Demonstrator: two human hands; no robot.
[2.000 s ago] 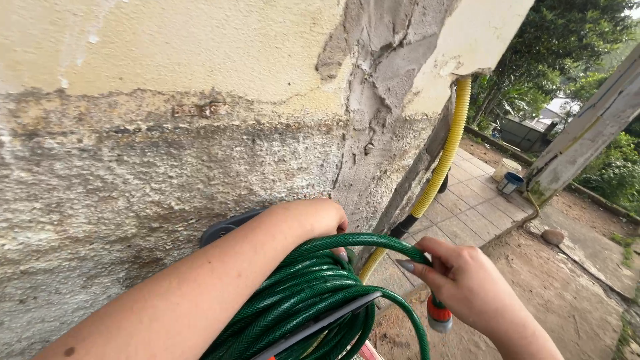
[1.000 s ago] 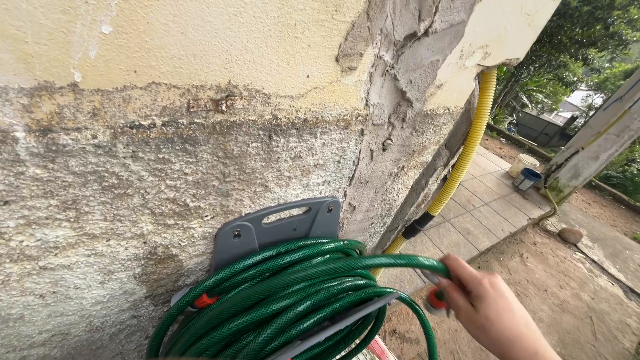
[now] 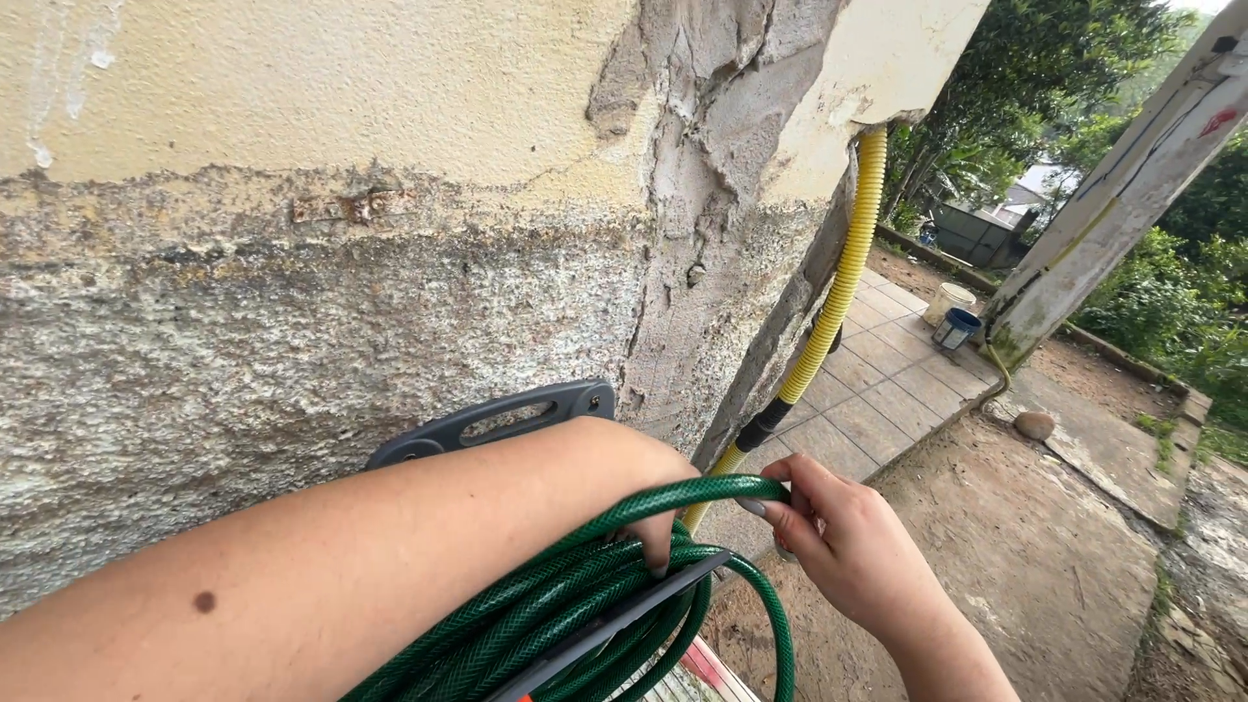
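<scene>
A coiled green garden hose (image 3: 546, 595) lies around a grey plastic hose holder (image 3: 507, 414) against the wall, at the bottom centre. My left arm reaches across the coil and hides part of the holder. My left hand (image 3: 658, 526) is bent down onto the loops near the holder's front bar; its fingers are partly hidden, so its grip is unclear. My right hand (image 3: 829, 531) pinches a strand of the hose between thumb and fingers, right of the coil. A bit of orange shows behind those fingers.
The rough, peeling wall (image 3: 292, 341) fills the left. A yellow corrugated conduit (image 3: 843, 283) runs down its corner. Beyond are a tiled walkway (image 3: 877, 400), a white bucket (image 3: 948, 303), a blue bucket (image 3: 956, 329), a leaning post (image 3: 1102, 195) and a stone (image 3: 1034, 425).
My left hand, out of view one second ago, is back over the coil and covers part of the holder. My right hand still holds the hose strand.
</scene>
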